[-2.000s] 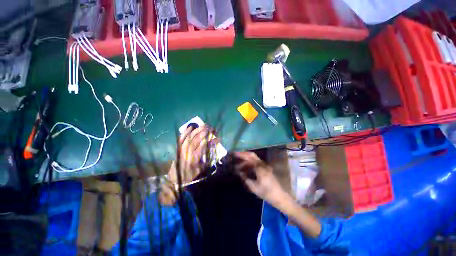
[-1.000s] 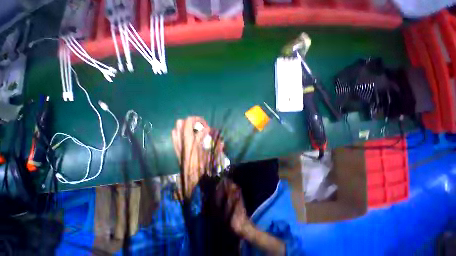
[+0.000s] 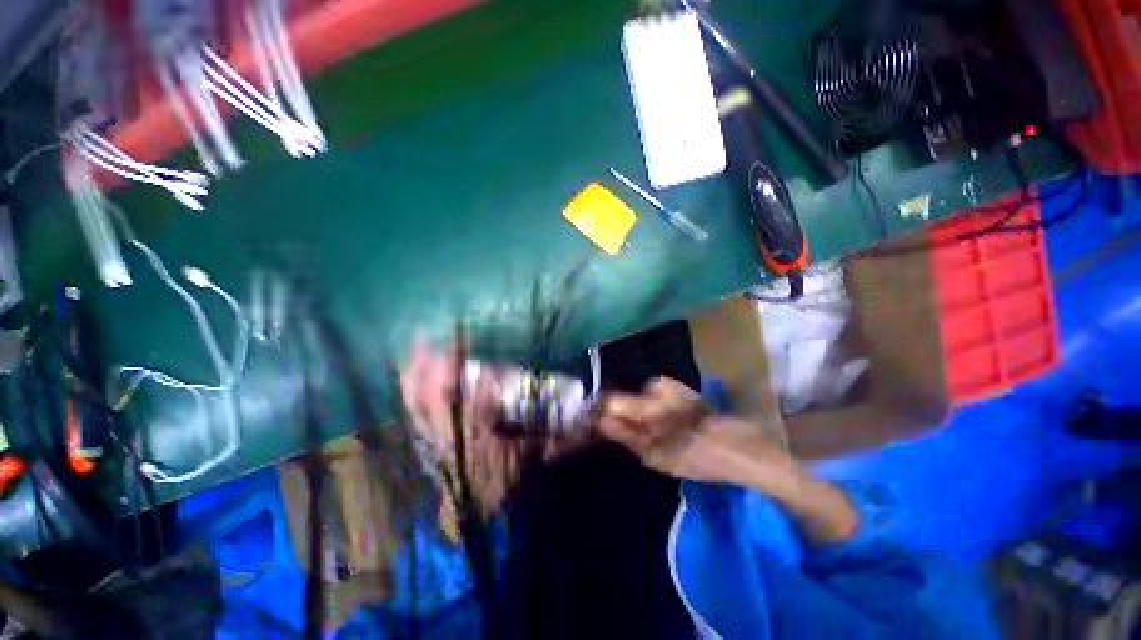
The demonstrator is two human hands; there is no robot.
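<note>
A white unit [image 3: 541, 398], blurred, is held in front of the bench's front edge, partly behind dark strands that hang before the camera. My left hand [image 3: 457, 419] grips it from the left side. My right hand [image 3: 651, 423] is at its right end with the fingers bent against it; whether they hold the unit or something small cannot be told. An orange-yellow plastic piece [image 3: 599, 218] and a small screwdriver [image 3: 659, 204] lie on the green mat beyond the hands.
A white slab [image 3: 674, 100], a black and orange handle [image 3: 776, 219] and a fan [image 3: 866, 81] are at the right. White leads [image 3: 257, 100] hang from units at the upper left. A loose white cable [image 3: 232, 363] lies left. A carton [image 3: 895, 338] and red crate [image 3: 997, 306] are below right.
The view has turned and shifted. The white unit is now held between both hands in front of the bench edge. My right hand has come up to its right end.
</note>
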